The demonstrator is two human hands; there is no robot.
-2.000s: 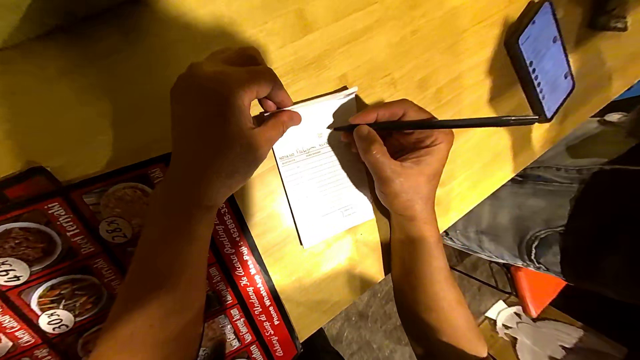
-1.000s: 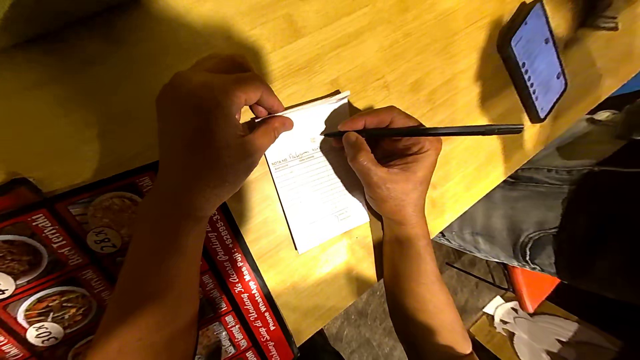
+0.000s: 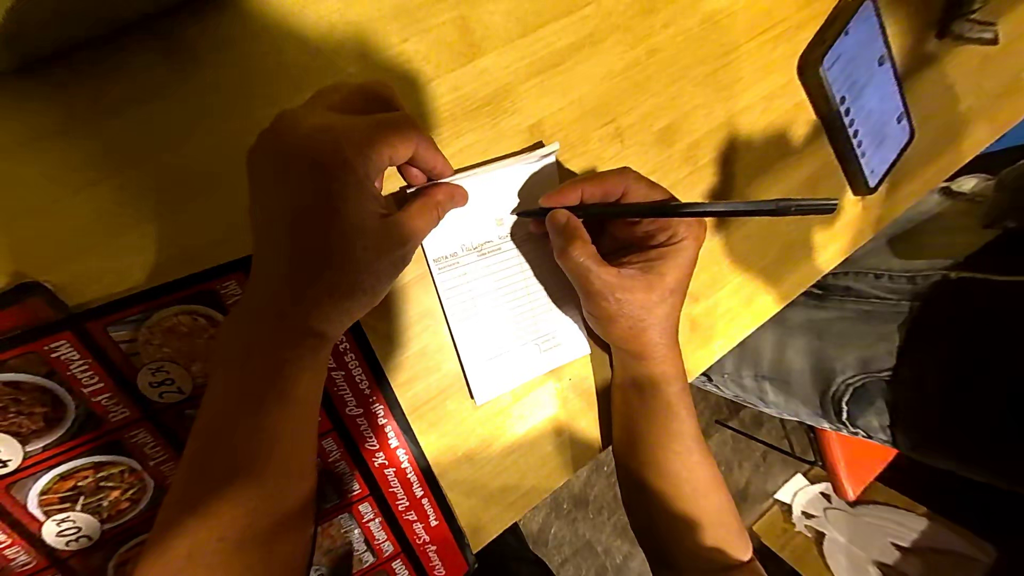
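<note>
A white receipt pad with printed lines and some handwriting lies tilted on the wooden table. My left hand pinches its top left corner between thumb and fingers. In my right hand is a black pen, held between thumb and index finger. The pen's tip is at the upper part of the sheet, above the handwritten line; whether it touches the paper I cannot tell. My right hand's shadow falls on the pad's right side.
A red and black menu with food pictures lies at the lower left, under my left forearm. A lit smartphone is at the upper right. Beyond the table's edge are a person's jeans and a red object.
Little has changed besides a slight shift of the view. Both hands keep their holds on pad and pen, with the pen tip still over the top part of the sheet.
</note>
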